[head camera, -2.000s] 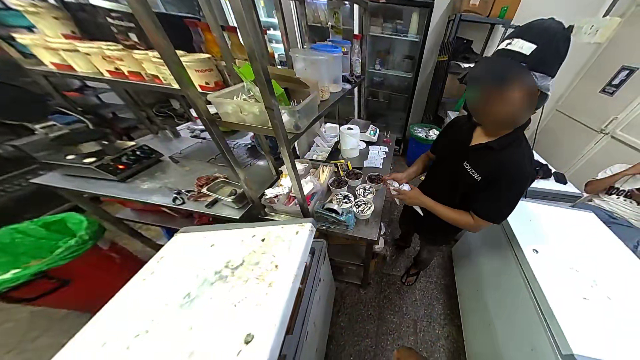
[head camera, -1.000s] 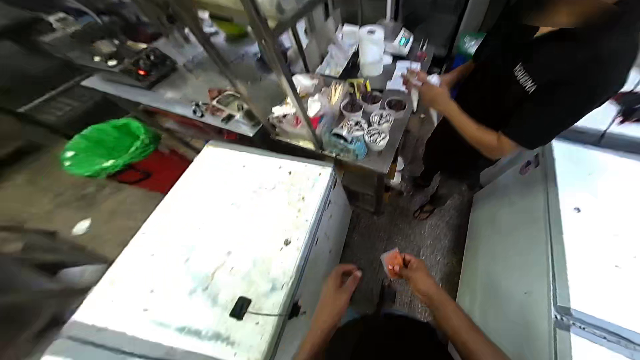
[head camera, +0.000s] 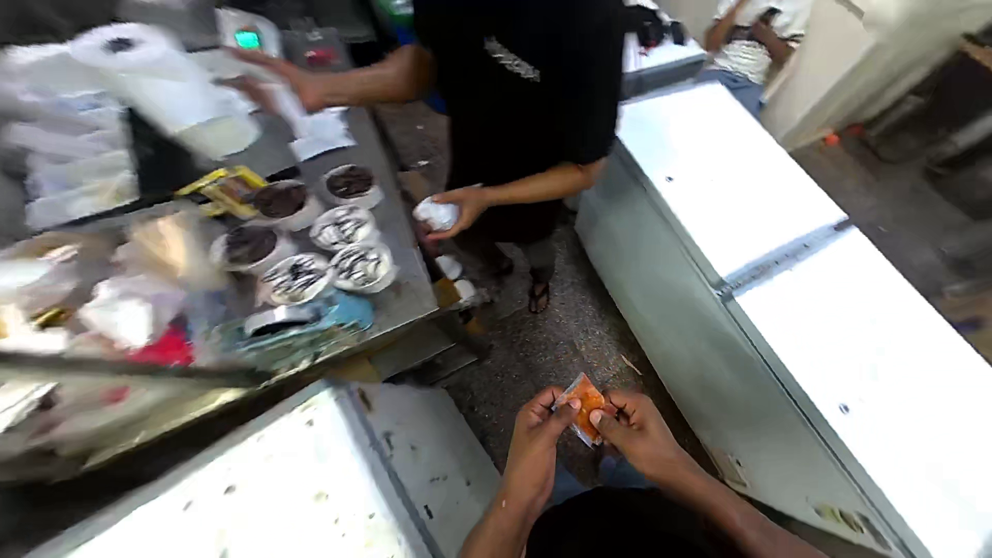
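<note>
A small clear packet with orange contents point(head camera: 587, 403) is pinched between my two hands, low in the middle of the view. My left hand point(head camera: 542, 426) grips its left edge with thumb and fingers. On its right side, my right hand point(head camera: 632, 430) has its thumb pressed on the face of the packet. Both hands are above the floor, between the white chest at lower left and the chest freezer at right. What exactly the orange contents are cannot be told.
Several dessert cups point(head camera: 363, 266) stand on a metal table point(head camera: 403, 298) beside a paper roll point(head camera: 167, 85). A co-worker in a black shirt point(head camera: 527, 101) holds a white item point(head camera: 436, 213). White chest lids flank me, left point(head camera: 256, 496) and right point(head camera: 721, 155). Another person point(head camera: 752, 46) is at the back.
My left hand, apart from the packet a second ago, now grips it together with my right hand. The co-worker's hands have moved apart. The view has moved closer to the table.
</note>
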